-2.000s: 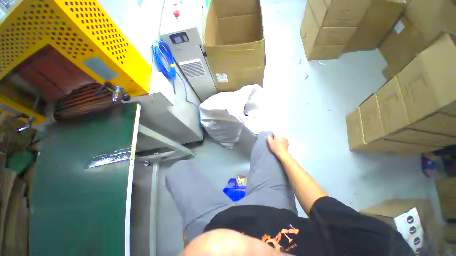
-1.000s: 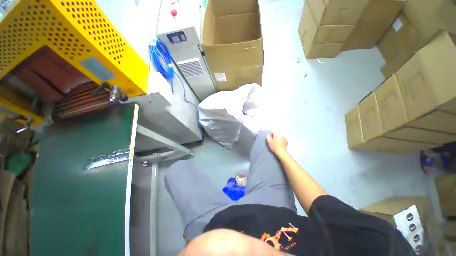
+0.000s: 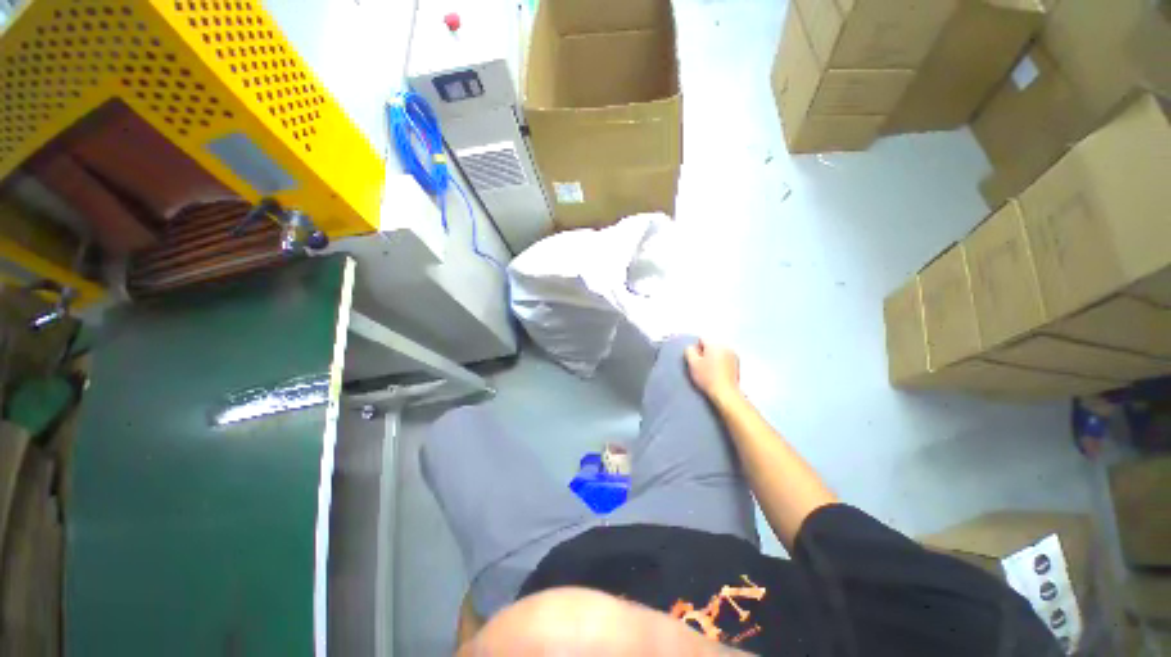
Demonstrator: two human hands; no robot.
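Observation:
My right hand (image 3: 713, 370) rests on my right knee, over the grey trousers, with no object visible in it. Its fingers are small and not sharp. My left hand is not in view; only a sliver of skin shows at my left side, low in the picture. The green-topped table (image 3: 193, 513) with a pale edge stands at my left, with a shiny streak (image 3: 272, 401) on its top. A blue stool (image 3: 600, 483) shows between my legs.
A yellow perforated hood (image 3: 218, 103) with dark red curtains stands at the table's far end. Beyond are a grey-white cabinet (image 3: 494, 173), a blue coil (image 3: 417, 141), an open carton (image 3: 604, 161) and a whitish bag (image 3: 578, 295). Stacked cartons (image 3: 1002, 289) stand at right.
The view has shifted very slightly. My right hand stays on my knee and no object has visibly moved.

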